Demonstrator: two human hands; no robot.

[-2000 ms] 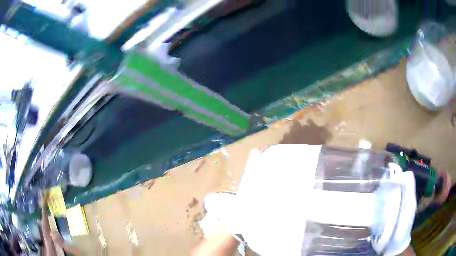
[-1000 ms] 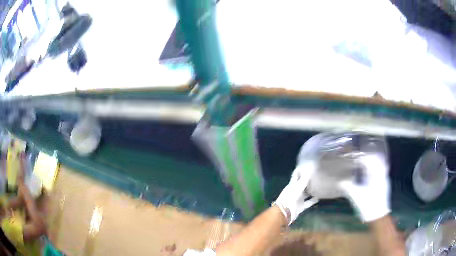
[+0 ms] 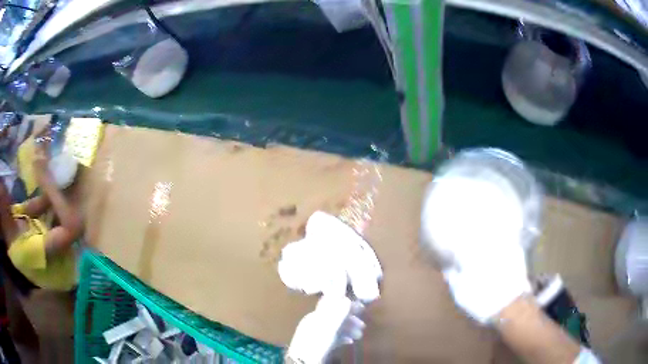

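Note:
A clear jug body (image 3: 529, 186) with a whitish inside stands at the bench's back edge, right of centre. My gloved right hand (image 3: 487, 284) is on its near side and holds it; the glare and blur hide the fingers. A crumpled white wiping cloth (image 3: 330, 257) is at the middle of the bench. My gloved left hand (image 3: 323, 333) is at the cloth's near end, with its fingers curled against it; the exact grip is partly hidden.
A green conveyor (image 3: 284, 106) with spaced jugs (image 3: 540, 85) runs behind the cardboard-covered bench (image 3: 206, 206). A green-and-grey post stands at its edge. A green crate (image 3: 177, 320) of pale parts is at lower left. A yellow-shirted person (image 3: 42, 249) is at left. A dark device (image 3: 561, 302) is at lower right.
The view has turned down toward the bench. Both hands were at a jug over the conveyor; now the left is at the cloth and the right is on a jug at the bench.

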